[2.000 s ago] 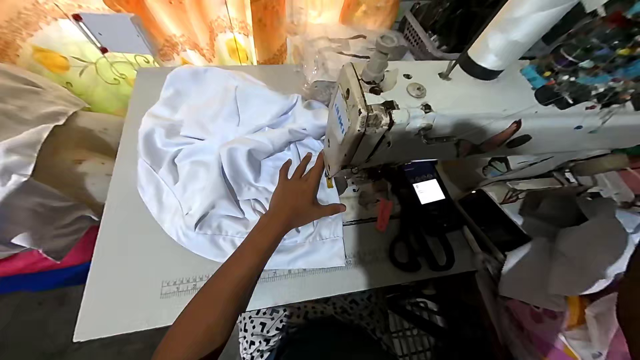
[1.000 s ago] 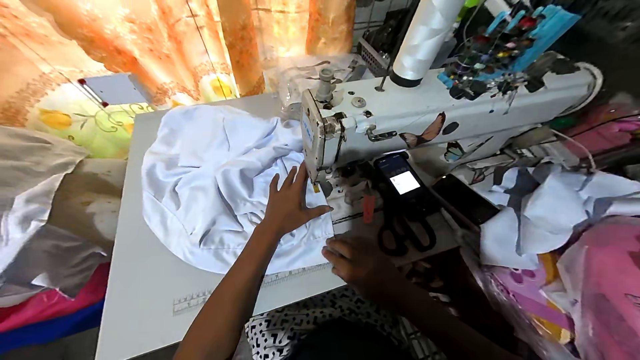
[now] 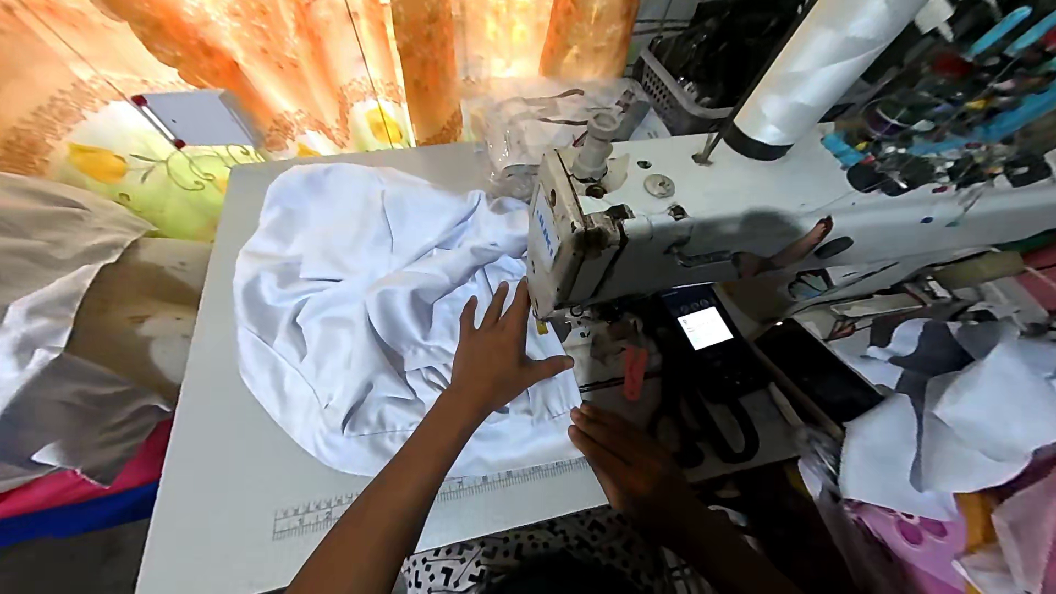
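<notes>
White gathered cloth [image 3: 346,305] lies bunched on the sewing table [image 3: 206,528], its right edge beside the needle area of an industrial sewing machine [image 3: 660,239]. My left hand [image 3: 499,351] rests palm down on the cloth, fingers spread, with the fingertips by the machine head. Lower right, my right hand [image 3: 619,450] touches the cloth's near right corner with its fingertips; whether it pinches the edge cannot be told. The presser foot is partly hidden beneath the head. A red tag-like piece [image 3: 634,371] lies just right of the needle area.
Black-handled scissors [image 3: 726,429], a phone with a lit screen [image 3: 704,327] and a dark phone [image 3: 817,371] lie to the right. A white thread cone [image 3: 813,74] stands over the machine. Printed ruler marks [image 3: 511,478] run along the near table edge. Fabric scraps [image 3: 973,404] are heaped at right.
Two seconds ago my right hand was not at the cloth; one second ago it came in at the near right corner, where it stays. My left hand stays spread on the cloth.
</notes>
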